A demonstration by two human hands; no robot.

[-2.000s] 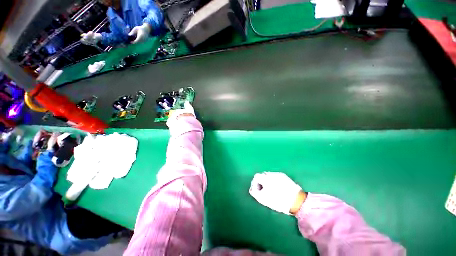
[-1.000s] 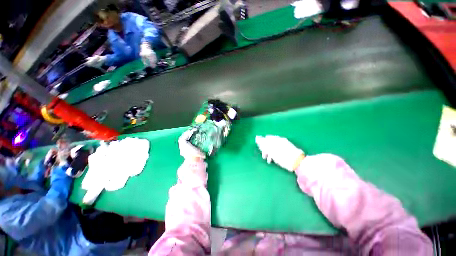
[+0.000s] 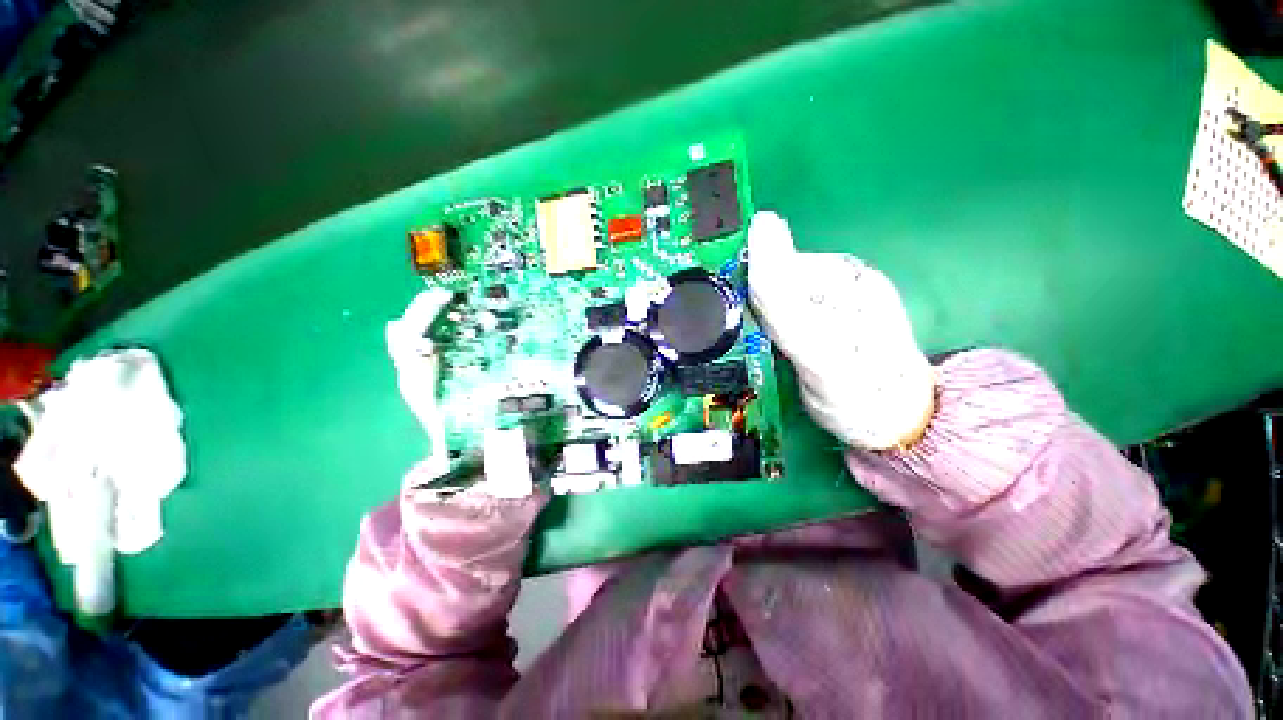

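A green circuit board (image 3: 542, 338) is held up over the green bench, component side towards me. It carries two round black capacitors, a pale yellow block, a small orange transformer and a black block. My left hand (image 3: 419, 369), in a white glove, holds the board's left edge; its lower part is partly hidden by the board. My right hand (image 3: 844, 331), also in a white glove, is at the board's right edge with the thumb along it. Its other fingers are hidden from view.
The dark conveyor (image 3: 352, 99) runs behind the bench (image 3: 1013, 211), with another board (image 3: 82, 246) at far left. A white cloth pile (image 3: 106, 447) lies at left beside a blue sleeve (image 3: 42, 619). Dark-handled cutters (image 3: 1256, 141) lie on a dotted sheet (image 3: 1227, 190) at far right.
The board has come off the conveyor and nearer to me, now with its component side facing me. My right hand has moved from above the bench to the board's right edge.
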